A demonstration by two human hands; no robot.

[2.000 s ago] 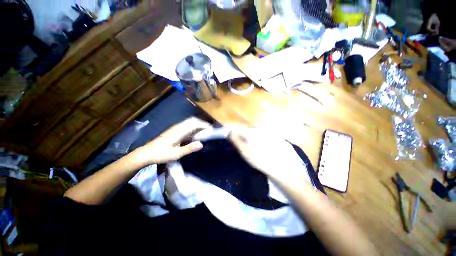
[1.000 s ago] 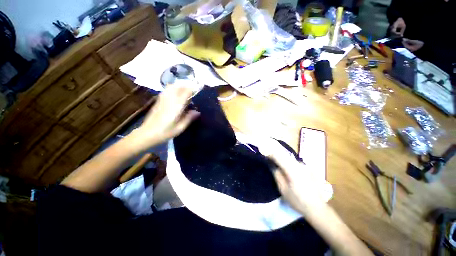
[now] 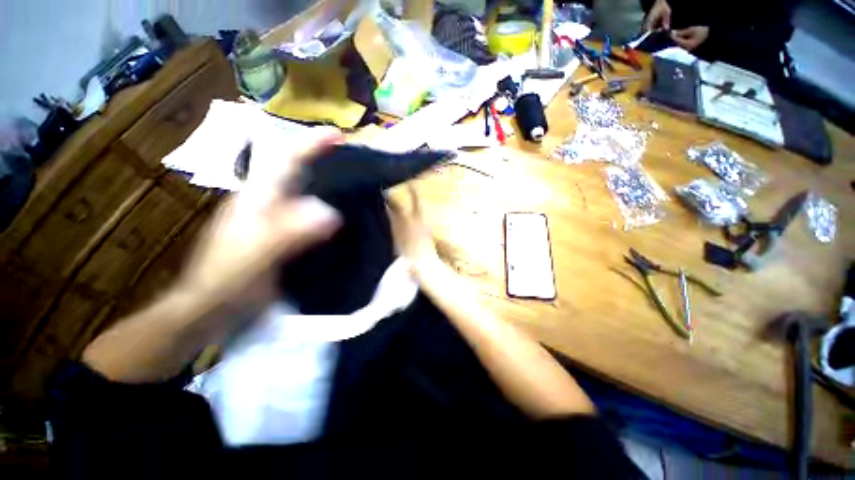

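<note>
The black-and-white garment (image 3: 342,253) is lifted in front of me, its black part raised and a corner pointing right over the table edge. White cloth hangs below it over my lap. My left hand (image 3: 272,220) is blurred and grips the black cloth at its left upper side. My right hand (image 3: 405,230) is at the right side of the cloth, fingers along its edge and partly blurred; whether the fingers pinch it is hard to see. A smartphone (image 3: 530,255) with a lit white screen lies on the table to the right.
Nippers (image 3: 661,291) with a slim pen (image 3: 685,305) lie right of the phone. Bags of silver bits (image 3: 636,194), a black thread cone (image 3: 531,116) and papers (image 3: 211,145) lie farther back. A wooden drawer chest (image 3: 112,225) stands left. Another person's hands (image 3: 689,36) show at top right.
The view has turned right. The garment, earlier spread on my lap, is now lifted and bunched up. My right hand has moved from the garment's right part to nearer my left hand.
</note>
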